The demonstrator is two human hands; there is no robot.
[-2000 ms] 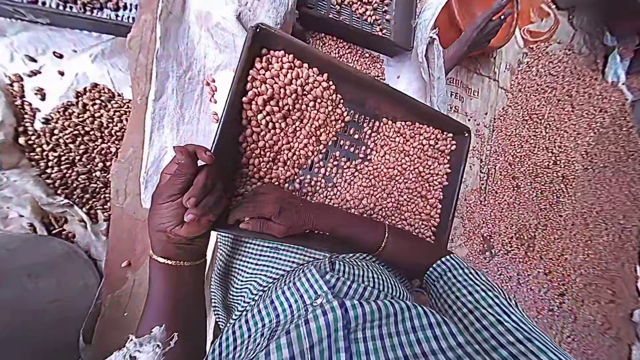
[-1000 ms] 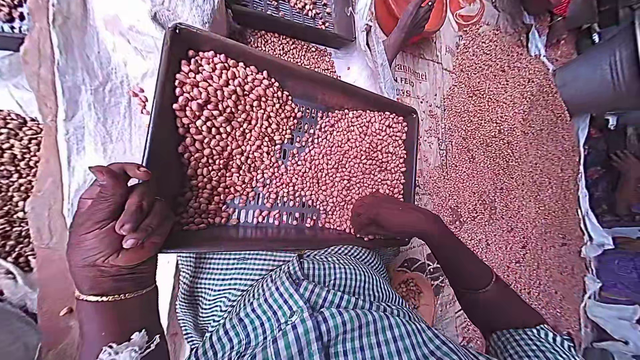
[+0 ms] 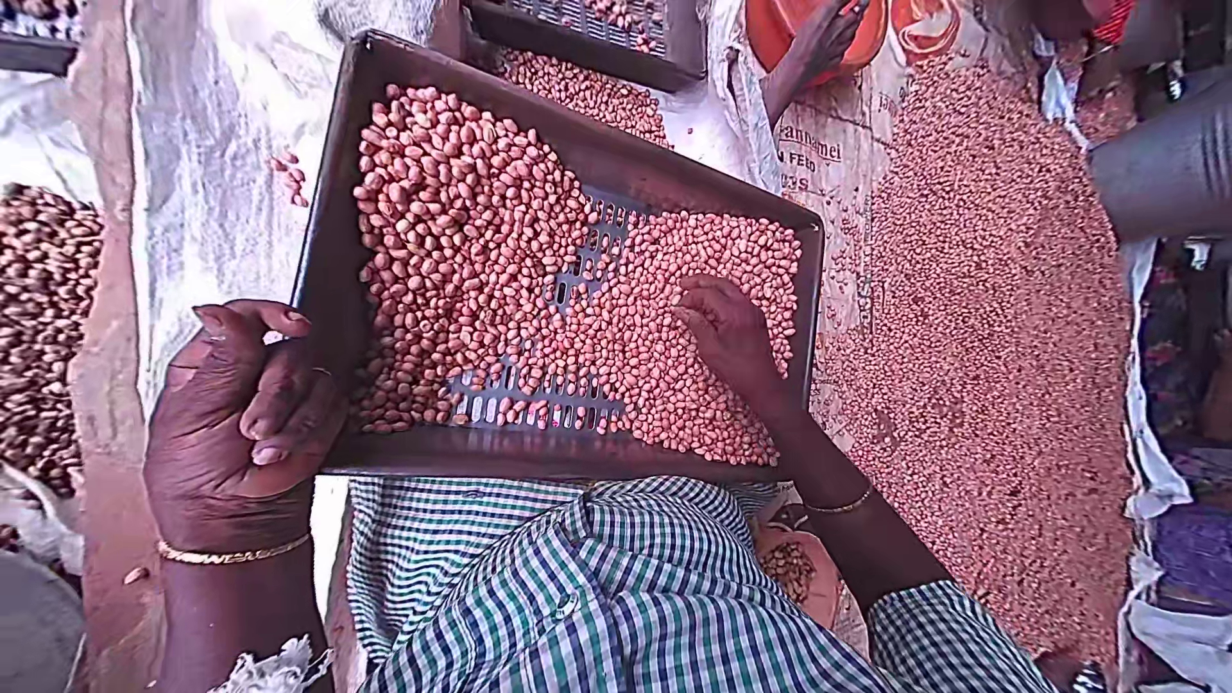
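Note:
A dark rectangular sieve tray (image 3: 577,462) with a slotted bottom lies across the front of my checked shirt. Peanuts fill most of it: a larger-kernelled heap (image 3: 452,231) on the left and smaller kernels (image 3: 616,327) on the right, with slots showing between them. At the tray's lower left corner is my left hand (image 3: 255,404), its fingers curled against the side wall. My right hand (image 3: 727,337) rests on the small peanuts in the right half, fingers bent down; whether kernels are inside it is hidden.
Peanuts spread widely over printed sacking (image 3: 982,385) at right. Another sieve tray (image 3: 597,43) stands beyond, near an orange basin (image 3: 818,38) with another person's hand (image 3: 828,34) at it. Darker nuts (image 3: 43,337) lie far left. A grey bucket (image 3: 1165,159) is at upper right.
My right hand has moved from the tray's left part to its right part, onto the small peanuts. My left hand stays at the left corner. The view has shifted right.

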